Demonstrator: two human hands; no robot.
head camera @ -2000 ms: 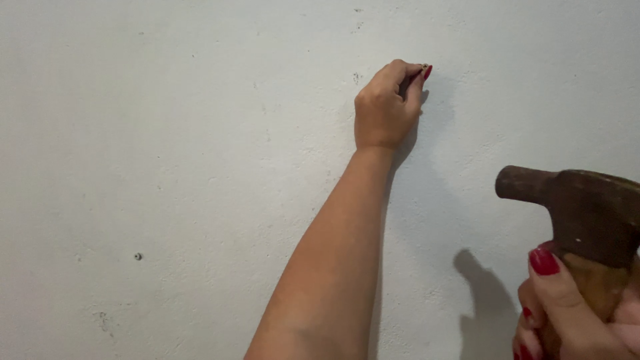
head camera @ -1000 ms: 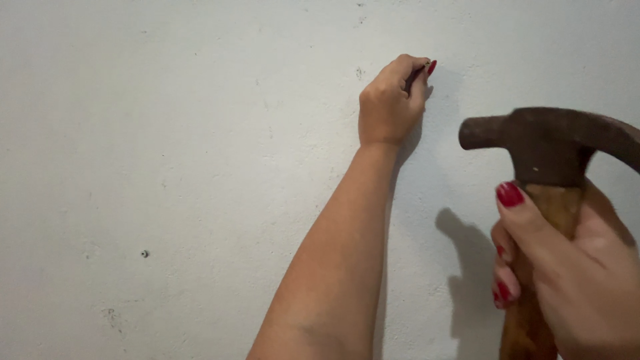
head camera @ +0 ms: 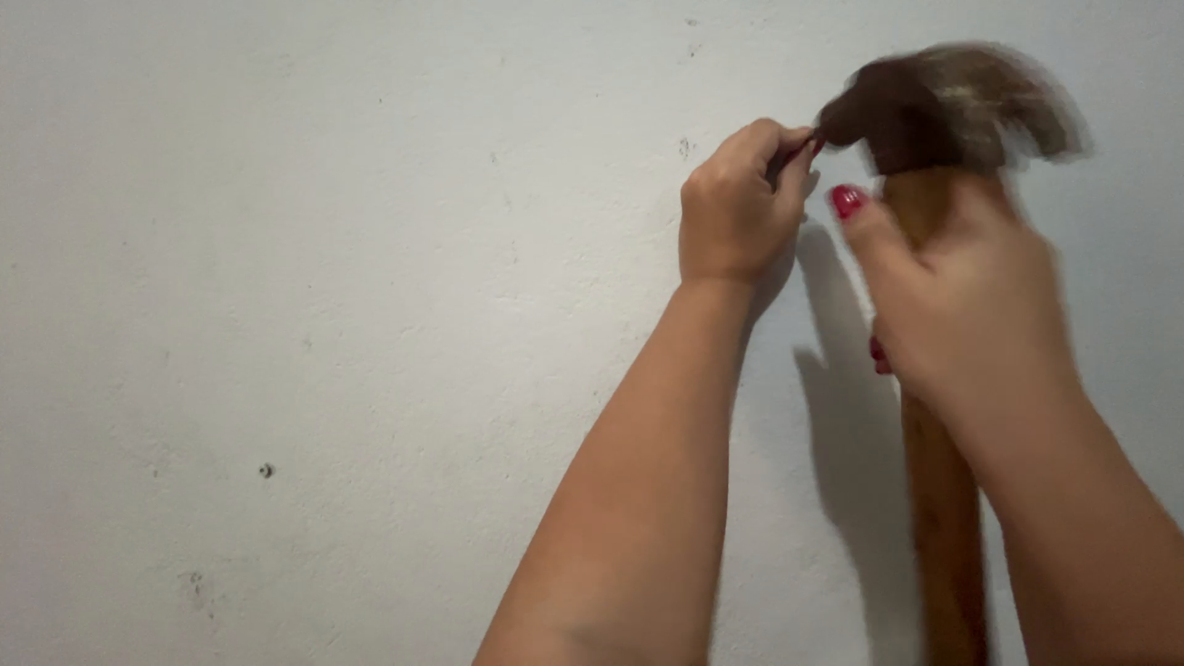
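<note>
My left hand (head camera: 745, 203) rests against a white wall (head camera: 370, 277), its thumb and forefinger pinching a small dark thing (head camera: 813, 136), too small to tell but thin like a nail. My right hand (head camera: 971, 287) is wrapped around the upper wooden handle of a claw hammer (head camera: 906, 120). The hammer's head is blurred by motion, and its striking face is at the fingertips of my left hand, over the small thing; whether they touch I cannot tell. The claw points right, and the handle runs down to the bottom edge.
A small dark hole or fixing (head camera: 266, 471) shows in the wall at the lower left. Scuffs and chips mark the painted surface, one of them (head camera: 685, 146) just left of my left hand. Shadows of the hand and hammer fall between my forearms.
My right hand has brought the hammer from the lower right up and left to my left hand's fingertips. My left hand has kept its pinch at about the same place on the wall.
</note>
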